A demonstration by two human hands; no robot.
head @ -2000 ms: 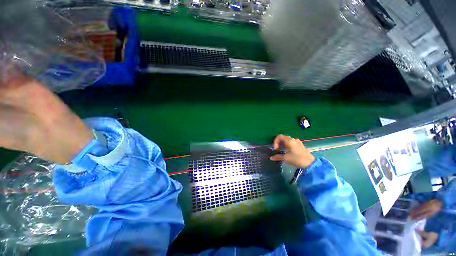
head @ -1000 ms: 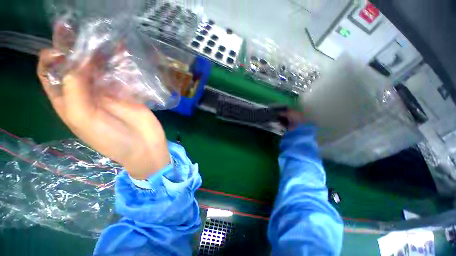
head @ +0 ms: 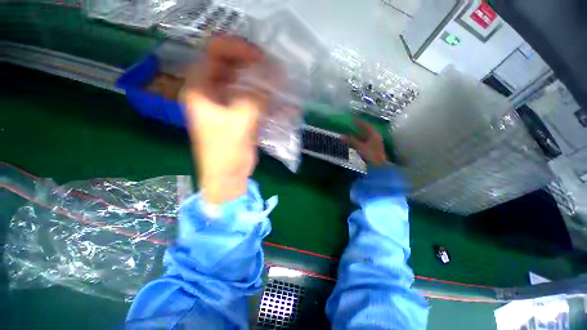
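My left hand (head: 225, 116) is raised at the upper centre and badly blurred. It is closed on a crinkled clear plastic bag (head: 283, 138) that hangs to its right. My right hand (head: 368, 143) reaches over the belt by the right end of a dark gridded strip (head: 325, 143); whether its fingers hold anything is too blurred to tell. A die-cut sheet with a grid of small squares (head: 280, 303) lies on the bench mat near me, partly covered by my sleeves.
A blue parts bin (head: 147, 106) stands behind my left hand. A large clear bag (head: 83, 238) lies at left. Stacked translucent trays (head: 473, 145) and black trays (head: 524, 222) stand at right. A small black module (head: 442, 254) sits on the belt. Printed sheets (head: 531, 314) lie lower right.
My left hand with the bag has moved right, from beside the blue bin to in front of it. My right hand has gone from the die-cut sheet to the strip on the belt and stays there.
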